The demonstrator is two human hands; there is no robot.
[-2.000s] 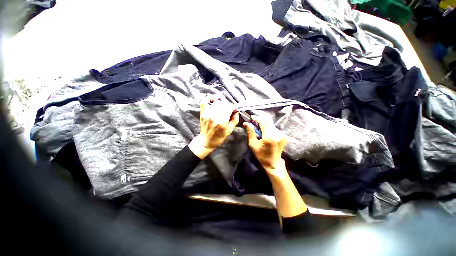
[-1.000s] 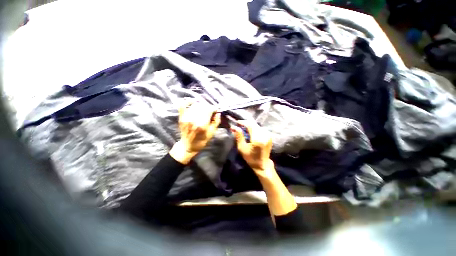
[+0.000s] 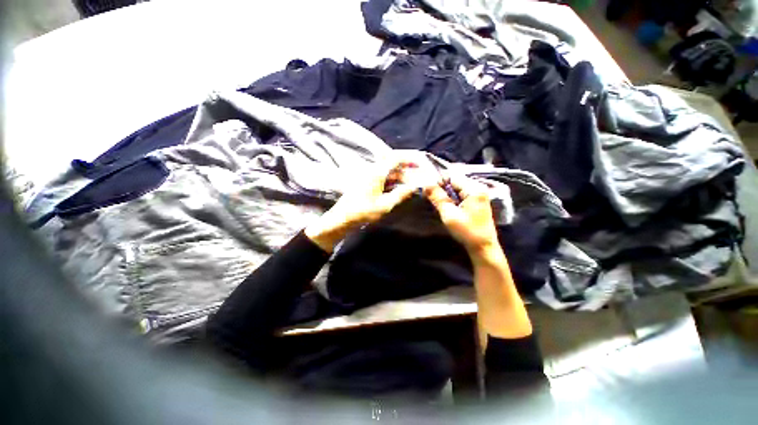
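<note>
A denim garment (image 3: 249, 187), pale grey inside with navy parts, lies spread across the near table, partly inside out. My left hand (image 3: 370, 199) pinches its cloth at a seam near the middle. My right hand (image 3: 467, 214) is close beside it, fingers curled around a small dark tool (image 3: 451, 192), which looks like thread snips; its blades are mostly hidden. The fingertips of both hands almost meet at the seam. Navy cloth of the garment hangs below the hands toward the table edge.
The white table (image 3: 166, 62) has its near edge by my lap. A heap of navy and grey garments (image 3: 665, 158) lies at the right and beyond. Dark items and a blue thing stand past the table at the upper right. Pale sheets (image 3: 619, 340) show below at the right.
The view has shifted right, so the cloth sits further left in it. My hands have moved right along the garment's seam and closer together. More navy cloth shows below them.
</note>
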